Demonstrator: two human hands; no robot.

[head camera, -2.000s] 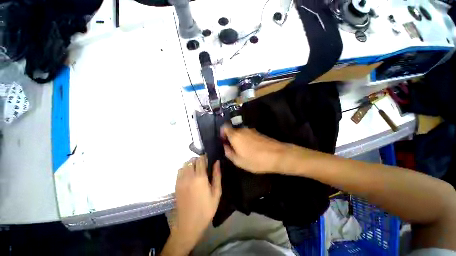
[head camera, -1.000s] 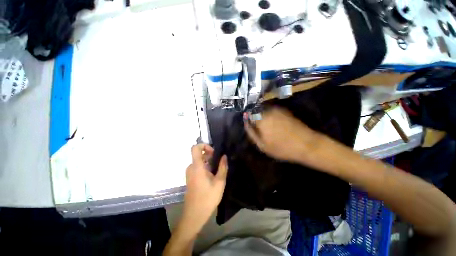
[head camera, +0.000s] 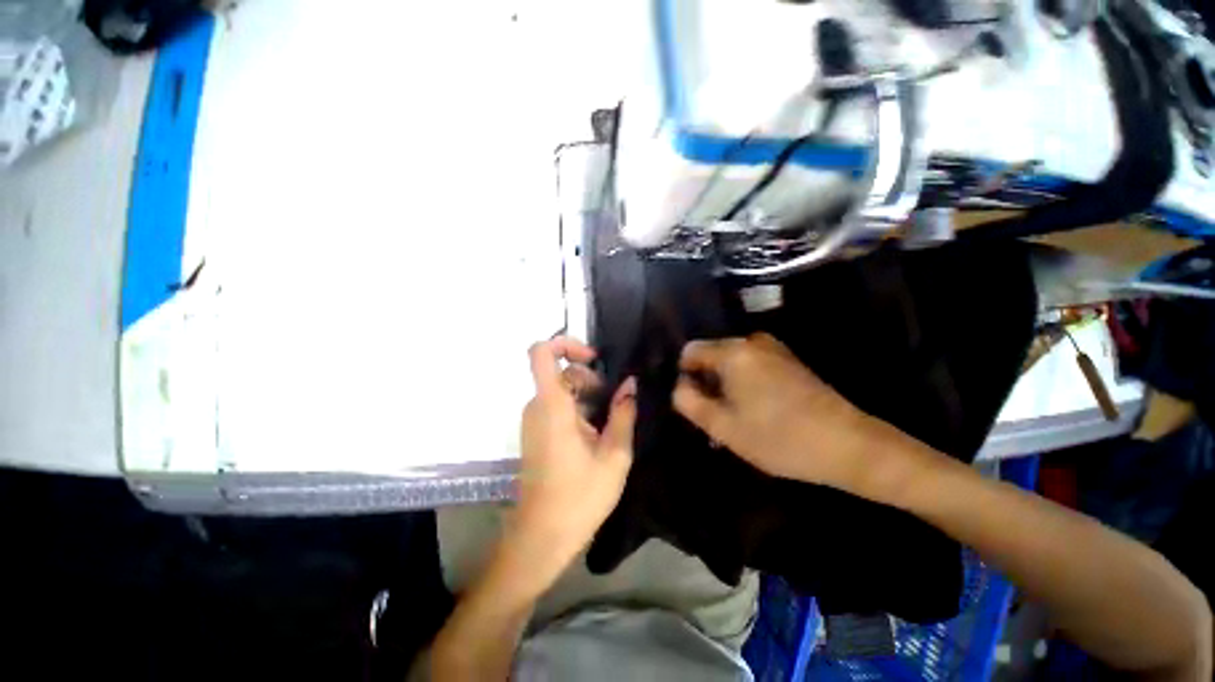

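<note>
A dark brown-black garment (head camera: 853, 493) lies under the sewing machine head (head camera: 773, 80) and hangs over the table edge. Its flatter dark band (head camera: 621, 300) runs up to the needle area, where the small parts are blurred and partly hidden by the head. My left hand (head camera: 576, 433) pinches the band's left edge between thumb and fingers. My right hand (head camera: 762, 400) grips the garment with bent fingers, right of the band and below the needle area. A shiny curved loop (head camera: 895, 160) is at the head's front.
A black fabric strip (head camera: 1139, 107) drapes over the machine arm. Small tools, one with a brown handle (head camera: 1095, 384), lie at the right. A blue crate (head camera: 979, 600) is below the table. Blue tape (head camera: 167, 160) and a clear plastic bag (head camera: 33, 100) are at the left.
The view has shifted and the machine head appears larger and further right. My right hand has moved down from beside the needle area. The band now extends further up beside the head.
</note>
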